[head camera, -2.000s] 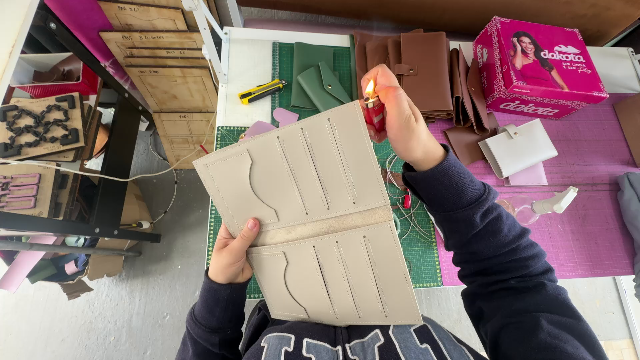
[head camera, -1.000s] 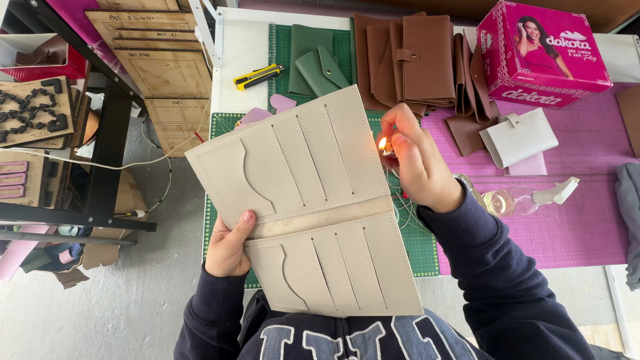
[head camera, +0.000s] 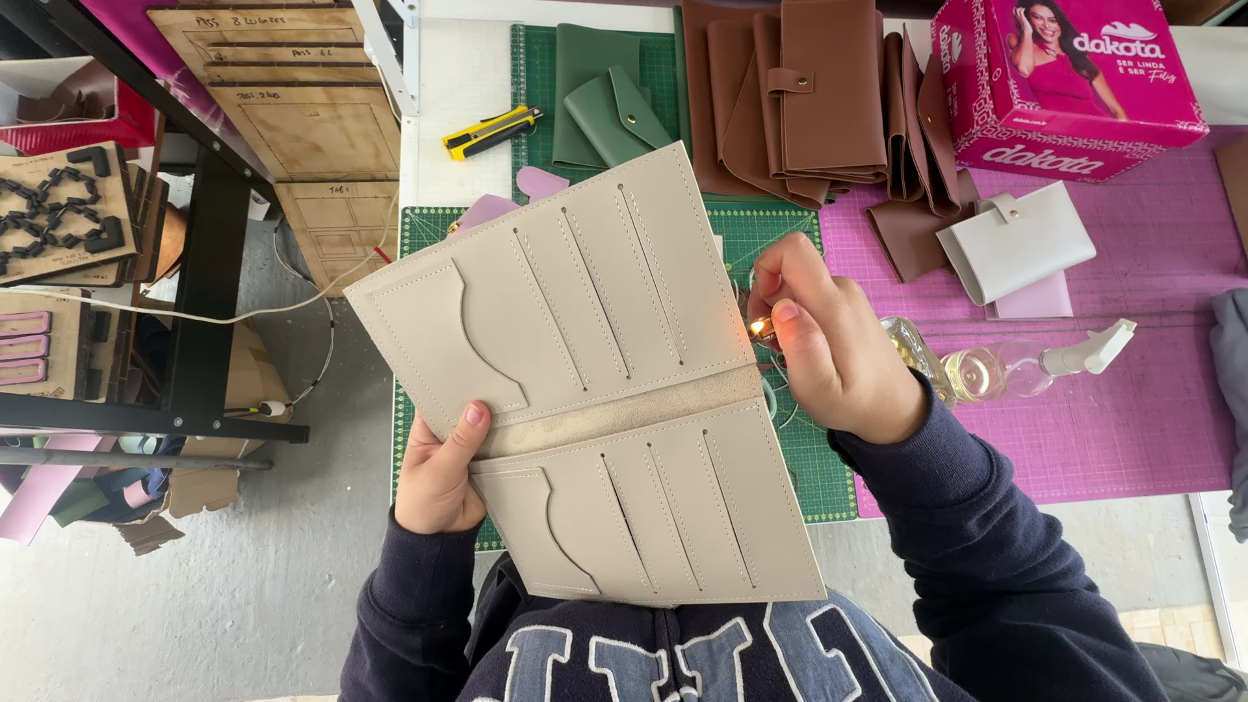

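Observation:
My left hand (head camera: 441, 472) grips the left edge of an unfolded cream leather wallet (head camera: 624, 408), its thumb on top near the fold. The wallet has stitched card slots and curved pockets on both halves and is tilted above the table. Beside its right edge, close to the fold, my right hand (head camera: 829, 341) holds a lit lighter (head camera: 762, 331), mostly hidden by the fingers. The small flame is at the wallet's edge; whether it touches the leather I cannot tell.
A green cutting mat (head camera: 829, 478) lies beneath. Beyond are a yellow utility knife (head camera: 491, 131), green wallets (head camera: 616, 115), brown wallets (head camera: 834, 97) and a pink box (head camera: 1063, 88). At right are a white wallet (head camera: 1019, 242) and a clear spray bottle (head camera: 1004, 372) on a pink mat (head camera: 1092, 429).
My right hand has moved with the lit lighter down along the wallet's right edge, from near its upper corner towards the fold. My left hand keeps its hold.

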